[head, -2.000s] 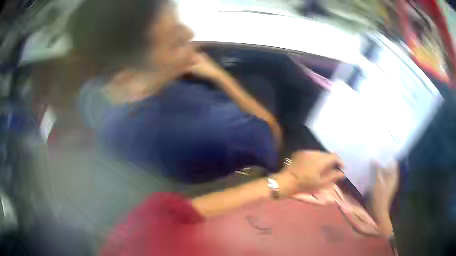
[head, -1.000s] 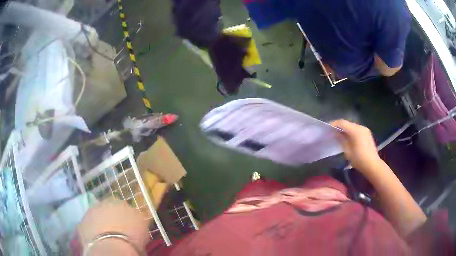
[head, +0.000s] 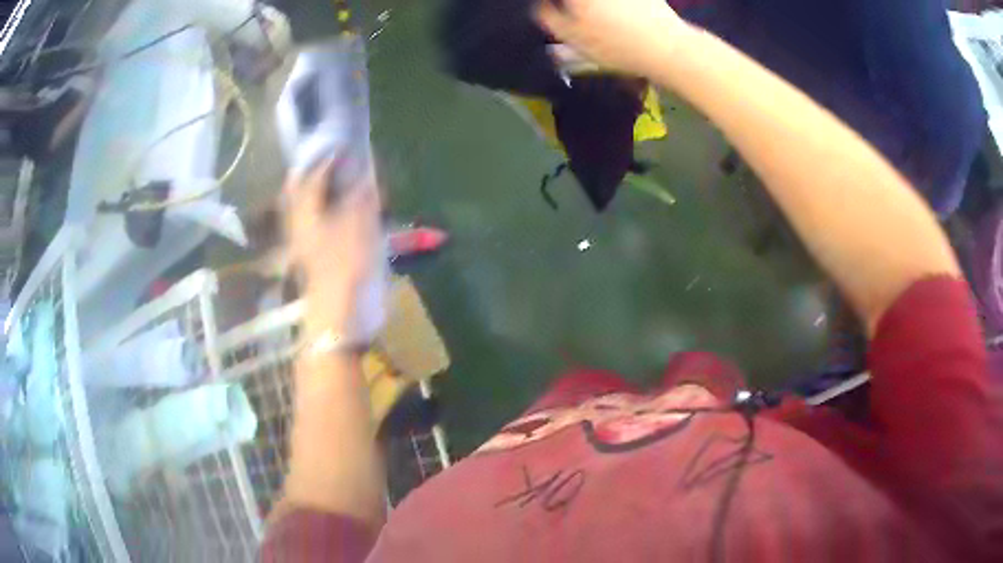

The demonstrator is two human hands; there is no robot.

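Note:
My left hand [head: 330, 236] is at the left of the view, blurred, and holds the white spec sheet [head: 328, 105]. The sheet is seen narrow and nearly upright, with a dark picture near its top; part of it lies behind my hand and wrist. My right hand [head: 599, 31] reaches to the top middle and is on a dark garment [head: 595, 132]. Its fingers are partly lost against the dark cloth. A yellow piece [head: 651, 114] shows behind the garment's lower end.
At the left stand white wire racks [head: 209, 363] with pale rolls [head: 187, 427], and a white table [head: 138, 143]. A brown carton piece [head: 412, 330] lies beside the rack. A person in dark blue clothing [head: 913, 99] is at the upper right. Green floor [head: 616, 297] lies between.
The sheet has passed from my right hand to my left hand and moved left. My right hand has moved up to the dark garment.

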